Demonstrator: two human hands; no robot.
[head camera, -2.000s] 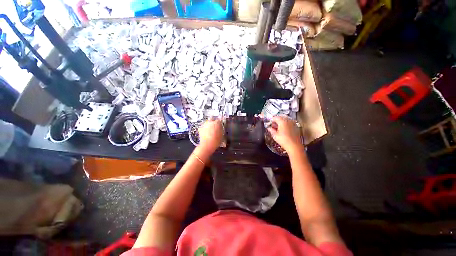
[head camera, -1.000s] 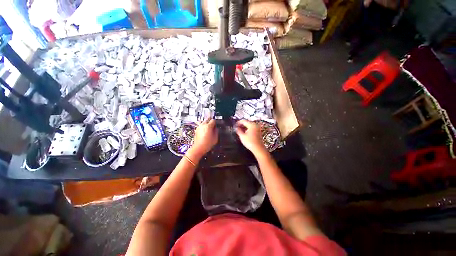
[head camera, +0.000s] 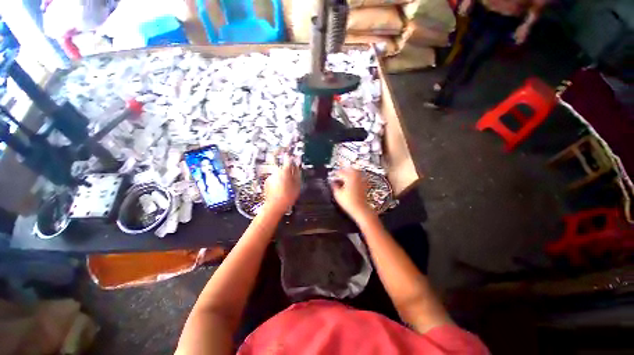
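Note:
The dark green hand press (head camera: 321, 132) stands upright in front of me, its dark base (head camera: 316, 201) at the table edge. My left hand (head camera: 282, 187) is at the left of the ram, over the inner side of the left parts bowl (head camera: 248, 197). My right hand (head camera: 350, 188) is at the right of the ram, beside the right parts bowl (head camera: 379, 191), fingers bent together. Both bowls hold small metal parts. What either hand's fingertips hold is too small and blurred to tell. The bag (head camera: 325, 267) hangs open below the base.
A heap of whitish pieces (head camera: 229, 97) lies behind a low rim. A lit smartphone (head camera: 208, 178) is left of the left bowl. A second press (head camera: 66, 128) with plate (head camera: 96, 195) and two bowls stands far left. Red stools (head camera: 518, 114) are at right; a person (head camera: 480, 41) is at upper right.
The view has swung right since the first frame. Both hands remain beside the ram, with only small shifts. A person has come further into view at the upper right.

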